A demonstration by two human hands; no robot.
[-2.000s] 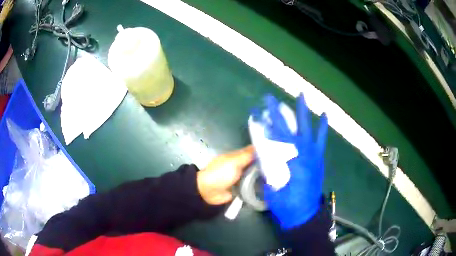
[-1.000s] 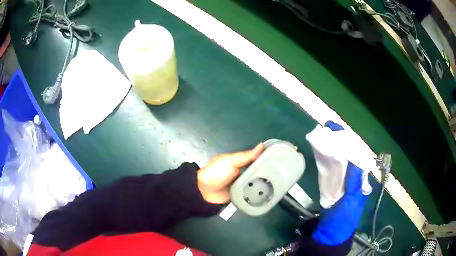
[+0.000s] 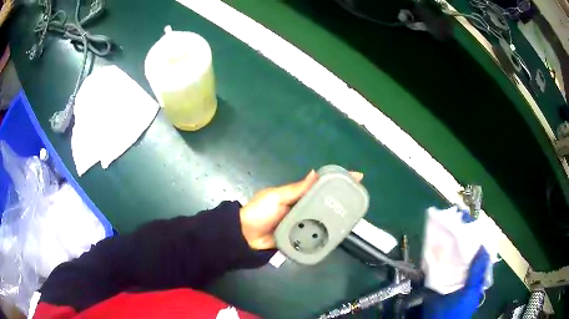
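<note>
My bare left hand (image 3: 268, 215) holds a grey power-strip unit (image 3: 340, 198), its round two-hole socket facing up and a small label (image 3: 278, 259) sticking out near its lower end. A grey cord (image 3: 380, 257) and a pale flat strip (image 3: 376, 237) run off the unit's right side. My blue-gloved right hand (image 3: 468, 283) is at the lower right, apart from the unit, holding a white cloth (image 3: 450, 249) that hides most of its fingers.
A bottle of yellowish liquid (image 3: 187, 93) stands beside white folded cloths (image 3: 109, 118). Corded plugs (image 3: 61, 118) lie at the upper left. A blue bin (image 3: 53, 159) holds clear plastic bags. A metal tool (image 3: 368, 300) lies at the near edge. The belt (image 3: 399, 81) runs beyond the white rail (image 3: 337, 93).
My right hand first moved off the unit with the cloth, then farther right and down. The unit's socket face came into view, and my left hand has shifted slightly left with it.
</note>
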